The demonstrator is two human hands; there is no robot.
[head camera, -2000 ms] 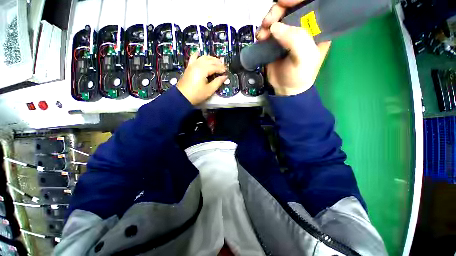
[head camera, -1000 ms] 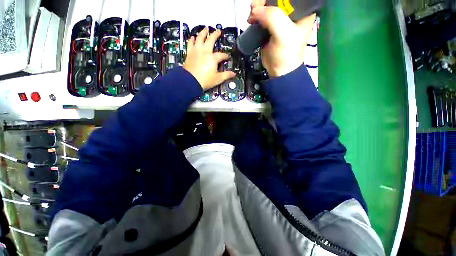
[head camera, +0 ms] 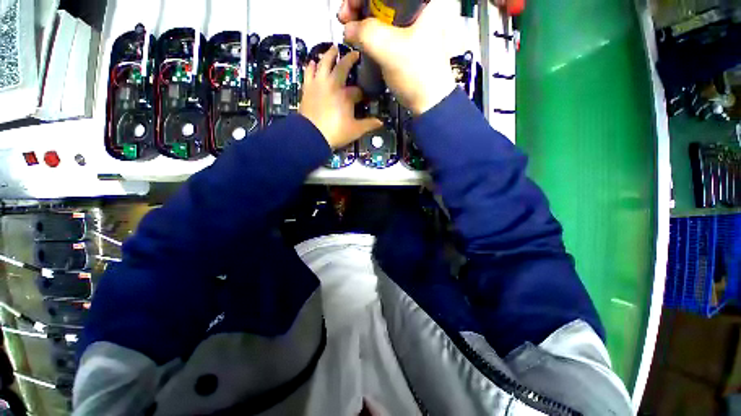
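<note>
Several black open housings [head camera: 184, 97] stand in a row on a white fixture [head camera: 244, 172], with red wires, green boards and a round part at each near end. My right hand [head camera: 402, 61] is shut on a dark electric screwdriver [head camera: 393, 10] with a yellow label, held over a housing right of the middle. The driver's tip is hidden. My left hand [head camera: 335, 101] lies spread over the neighbouring housing, fingertips at its far part. Whether it holds something small cannot be told.
A green conveyor belt [head camera: 585, 162] runs along the right. At the left are a pale tray [head camera: 18, 53] and a red round button [head camera: 52, 158]. Stacked dark units [head camera: 63, 255] with white rods stand at lower left. Blue racks [head camera: 691, 264] are beyond the belt. A red object [head camera: 515, 6] is at the top.
The screwdriver and my right hand have moved left, over a housing close to my left hand. My left hand has spread and moved slightly up. The row has shifted a little left in view.
</note>
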